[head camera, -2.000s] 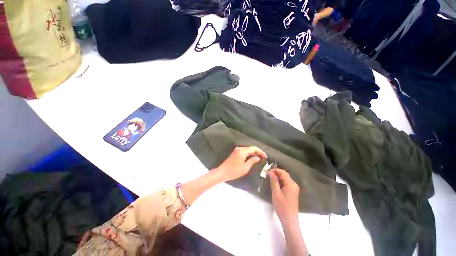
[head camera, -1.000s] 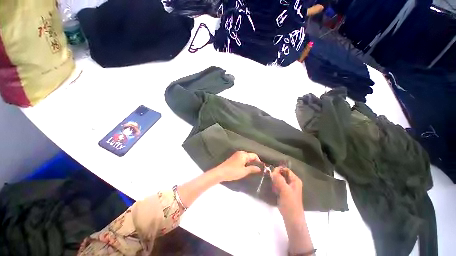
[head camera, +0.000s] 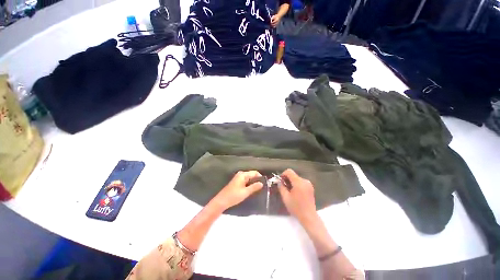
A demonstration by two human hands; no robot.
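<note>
An olive-green garment (head camera: 236, 139) lies folded on the white table in front of me, its sleeve (head camera: 175, 128) at the upper left. A small white label (head camera: 272, 180) shows between my fingertips, with a pale line running down the cloth below it. My left hand (head camera: 239, 188) pinches the garment just left of the label. My right hand (head camera: 299, 194) has its fingers closed at the label's right side. Whether it also holds a small tool cannot be made out.
A second green garment (head camera: 384, 147) is heaped at the right. A smartphone (head camera: 115, 191) lies at the left, with a black cloth item (head camera: 98, 82) beyond it. Dark garments with white drawcords (head camera: 227, 38) and a folded dark stack (head camera: 318, 57) stand at the far side. A person's hand (head camera: 276, 20) shows behind.
The view has turned, so the garment appears more level and the bag has slid towards the left edge. Both hands remain at the label, with the right hand's fingers now higher beside it.
</note>
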